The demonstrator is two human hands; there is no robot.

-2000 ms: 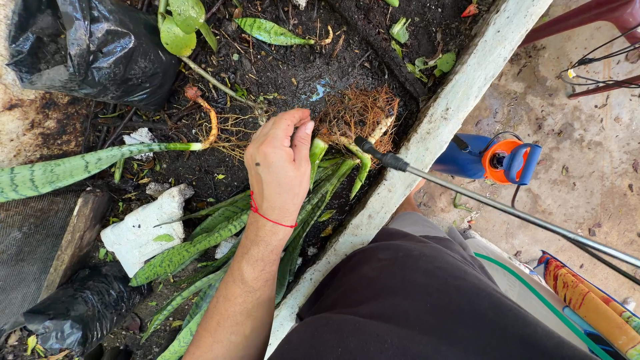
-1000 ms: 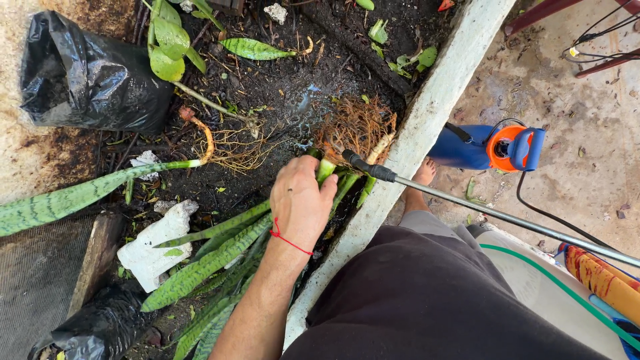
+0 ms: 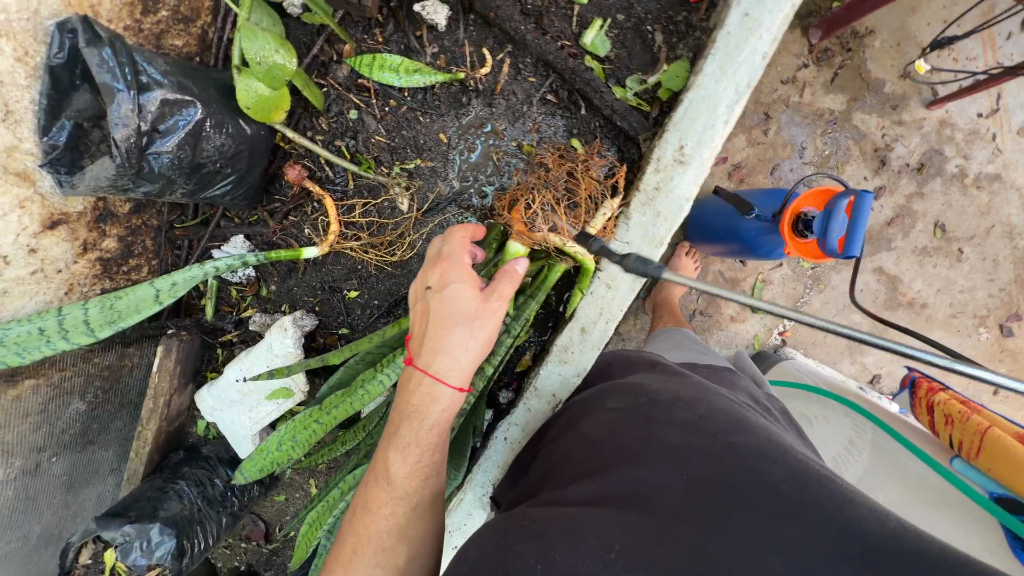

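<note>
My left hand (image 3: 460, 300), with a red string on its wrist, closes its thumb and fingers around the pale green stem bases of an uprooted snake plant (image 3: 328, 408). Its banded leaves lie under and beside my forearm. Just beyond the fingertips spreads the plant's tangle of orange-brown roots (image 3: 560, 192). The black nozzle end of a metal spray wand (image 3: 800, 318) reaches in from the right and lies over the roots' lower edge. My right hand is out of view. A blue pump sprayer (image 3: 740, 224) with an orange collar is on the floor at right.
A concrete curb (image 3: 680, 152) borders the dark soil bed. Another snake plant leaf with roots (image 3: 160, 296), a black plastic bag (image 3: 152, 120), a white stone-like chunk (image 3: 256, 384) and a second black bag (image 3: 172, 508) lie at left. My bare foot (image 3: 674, 288) is beside the curb.
My left hand has moved from beside the roots down onto the stem bases. The wet patch on the soil above the roots looks larger.
</note>
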